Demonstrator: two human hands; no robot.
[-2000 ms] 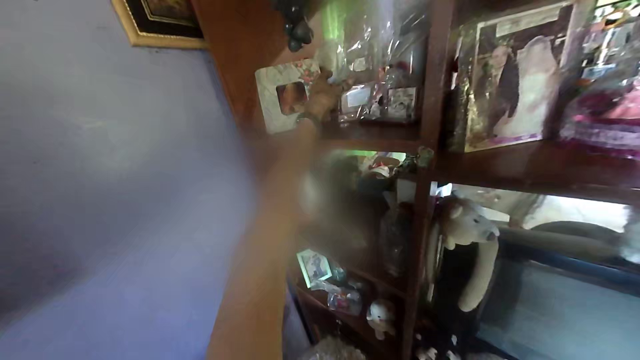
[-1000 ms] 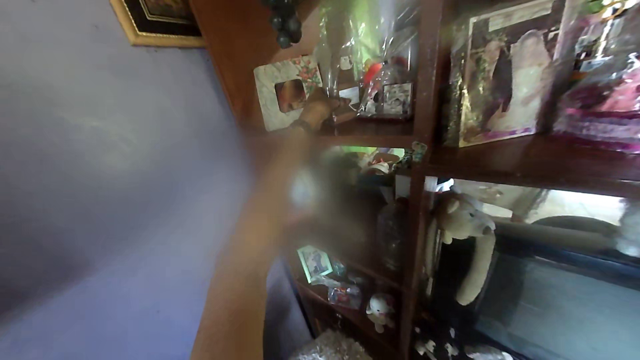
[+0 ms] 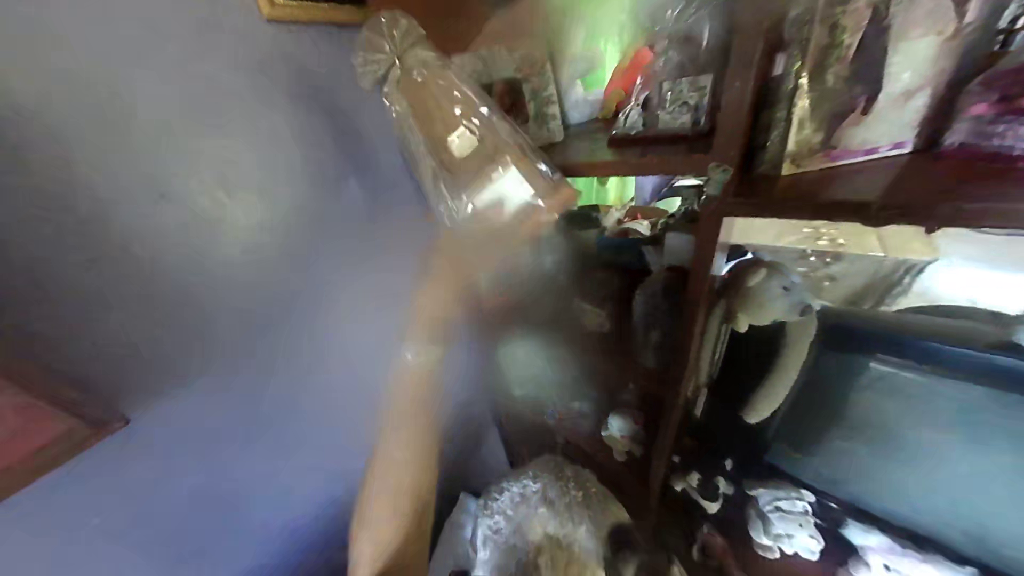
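Note:
My left hand (image 3: 500, 232), blurred by a smear in the view, is raised in front of the shelves and grips the base of a clear cellophane-wrapped package (image 3: 460, 132). The package has a gathered, tied top that points up and left, and pale pieces show inside it. Behind it on the upper shelf stands a patterned photo frame (image 3: 544, 96). To the right of that are a red item (image 3: 628, 80) and a small framed picture in clear wrap (image 3: 686, 102). My right hand is not in view.
A dark wooden shelf unit (image 3: 732, 120) fills the right side, beside a blue wall (image 3: 200, 200). A plush bear (image 3: 768, 296) hangs by a television (image 3: 904, 424). White figurines (image 3: 784, 520) sit below. A plastic-wrapped bundle (image 3: 552, 512) is at the bottom.
My left hand was at the upper shelf by the photo frame; it has come away from there with the wrapped package in its grip. The view has shifted closer to the shelves.

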